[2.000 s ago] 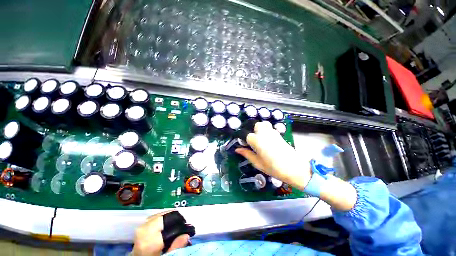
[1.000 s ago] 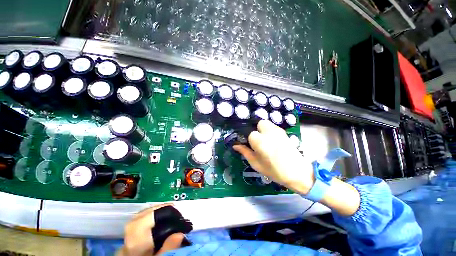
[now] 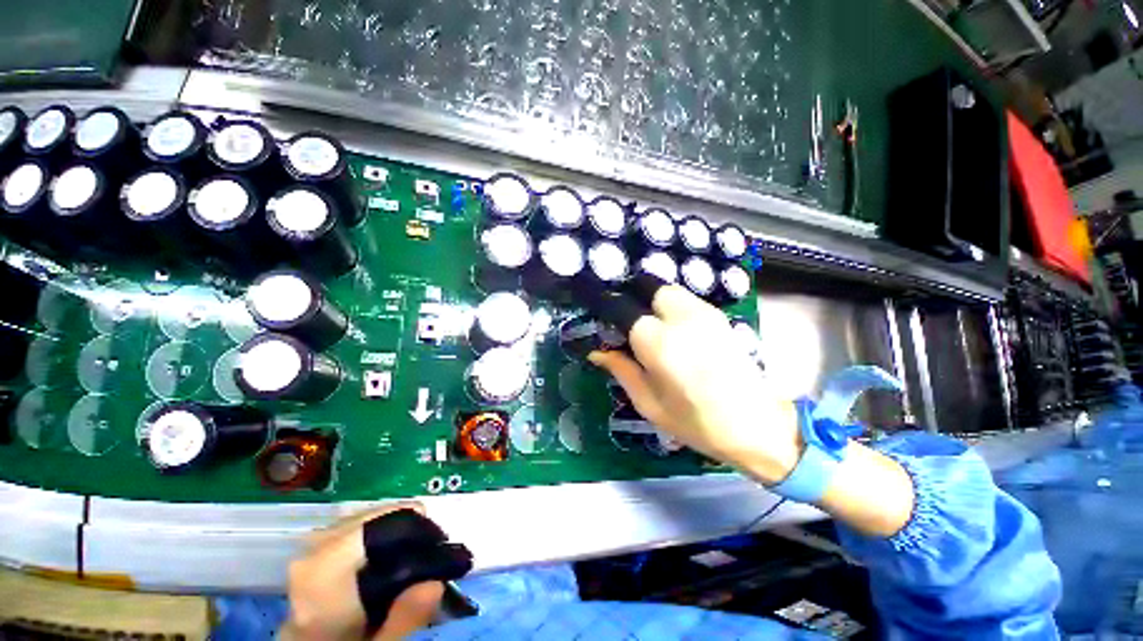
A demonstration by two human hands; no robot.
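Note:
A green printed circuit board (image 3: 389, 438) carries rows of black capacitors with white tops (image 3: 506, 319). My right hand (image 3: 715, 382) is over the board's right half, its fingers pointing left. Thumb and black-covered fingers close on a dark capacitor (image 3: 589, 336) in the middle rows; its lower end is hidden. White printed circles without cans (image 3: 98, 363) show at the left half. One capacitor (image 3: 182, 438) leans over beside a copper coil (image 3: 296, 461). My left hand (image 3: 364, 579) is low at the front edge, with black material over its fingers; whether it holds anything is unclear.
A clear blister tray (image 3: 527, 88) lies behind the metal rail (image 3: 376, 119). Thin hand tools (image 3: 842, 144), a black bin (image 3: 946, 163) and a red sheet (image 3: 1047, 194) are at the right. The conveyor (image 3: 859, 344) continues right. A front rail (image 3: 552, 526) borders the board.
The view has shifted, so the boards appear further left and higher. My right hand stays over the same area with its fingers closed. My left hand stays by the front rail.

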